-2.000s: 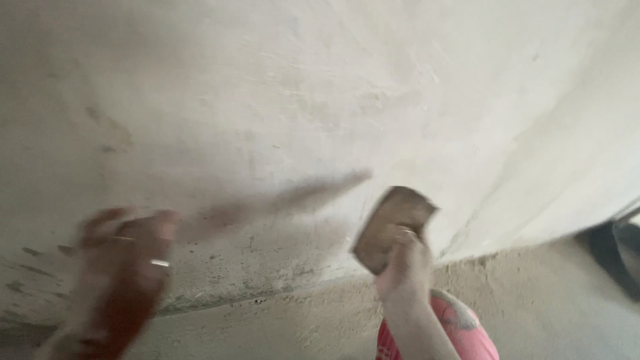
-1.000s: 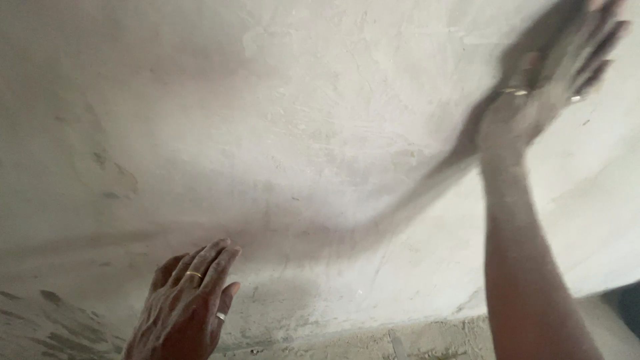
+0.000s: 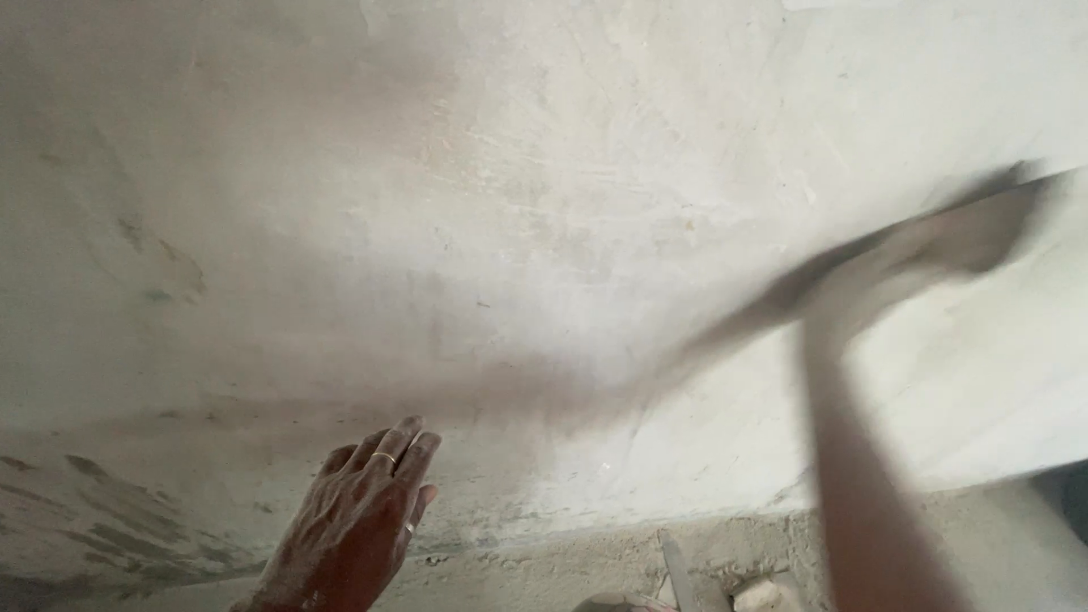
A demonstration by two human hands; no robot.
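A pale plastered wall (image 3: 527,255) with faint scratches and patches fills most of the view. My left hand (image 3: 365,501), dusty and wearing rings, is at the lower left with its fingers extended and nothing in them, at or close to the wall. My right hand (image 3: 926,238) is strongly blurred at the right, against or near the wall, its arm reaching up from the bottom edge. Whether it holds the flat brownish block seen earlier cannot be told through the blur. A dark shadow runs along the wall beside it.
Along the wall's foot lies rough, crumbly debris (image 3: 527,569). A thin flat strip (image 3: 676,569) and a pale chunk (image 3: 765,595) are at the bottom. A dark object (image 3: 1067,501) is at the right edge. Dark streaks mark the wall's lower left.
Two seconds ago my right hand held a flat block low near the wall's foot; it then went up to the upper right and is now lower there. My left hand remains at lower left.
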